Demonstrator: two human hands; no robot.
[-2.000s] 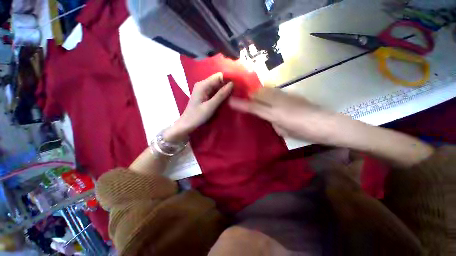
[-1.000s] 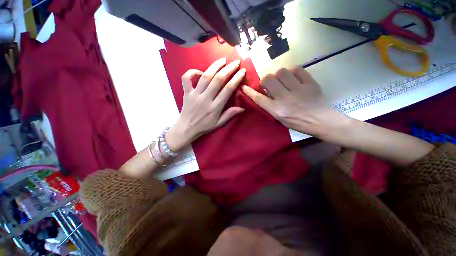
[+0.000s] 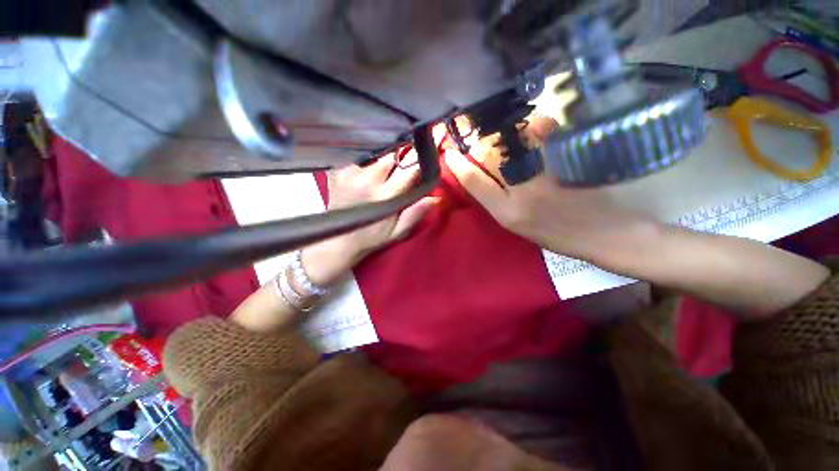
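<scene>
The dark red cut panel (image 3: 460, 285) lies over the table's front edge, from the needle area down to the lap. My left hand (image 3: 373, 198) lies on the panel left of the needle area, its fingertips partly hidden behind a dark bar of the machine. My right hand (image 3: 515, 193) is at the panel's right side, index finger pointing at the needle area. The machine head (image 3: 294, 74) is very close to the camera and covers the upper part of the view, with a round knurled metal knob (image 3: 626, 138). Whether the fingers grip the cloth is hidden.
Shears (image 3: 782, 138) with one red and one yellow handle loop lie at the upper right. A printed ruler (image 3: 718, 213) runs along the table's front edge. A larger dark red garment piece (image 3: 170, 202) lies at the left. A metal rack with mixed items stands at the lower left.
The view has moved in close to the machine head, which now hides much of the needle area. Both hands have moved nearer the needle, and my right hand's curled fingers are now partly hidden.
</scene>
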